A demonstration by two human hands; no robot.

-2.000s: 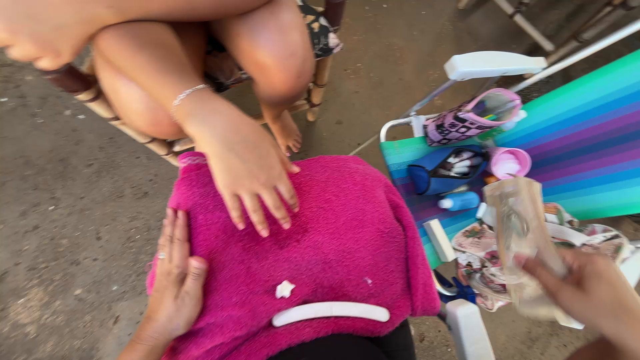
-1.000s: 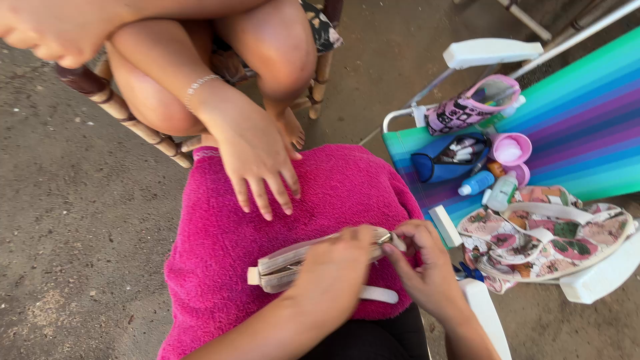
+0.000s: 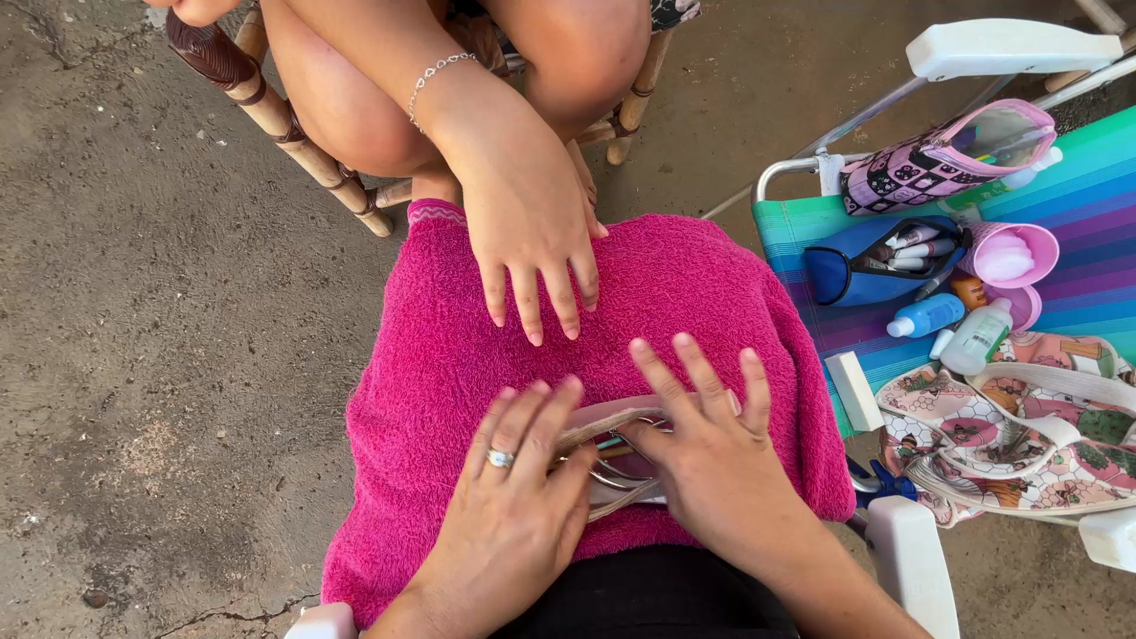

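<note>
A clear pouch with a pale zip (image 3: 621,422) lies on the pink towel (image 3: 710,275) over my lap, its mouth spread wide. Metal tools with ring handles (image 3: 617,475) show inside it. My left hand (image 3: 524,497), with a ring, grips the pouch's left end, thumb at the opening, other fingers raised. At the pouch's right end, my right hand (image 3: 710,435) holds the edge with its thumb inside the mouth and its fingers spread. Another person's hand (image 3: 532,222), wearing a chain bracelet, rests palm down on the towel beyond the pouch.
On a striped folding chair (image 3: 1092,213) at the right are a patterned pencil case (image 3: 932,169), a blue case of pens (image 3: 861,266), a pink cup with white contents (image 3: 1012,253), small bottles (image 3: 976,337) and a floral bag (image 3: 1021,461). A white nail buffer block (image 3: 854,390) lies at its edge.
The pouch, held up at the right by my right hand two seconds ago, is now on my lap and unzipped. My left hand has moved from the towel's left side to the pouch.
</note>
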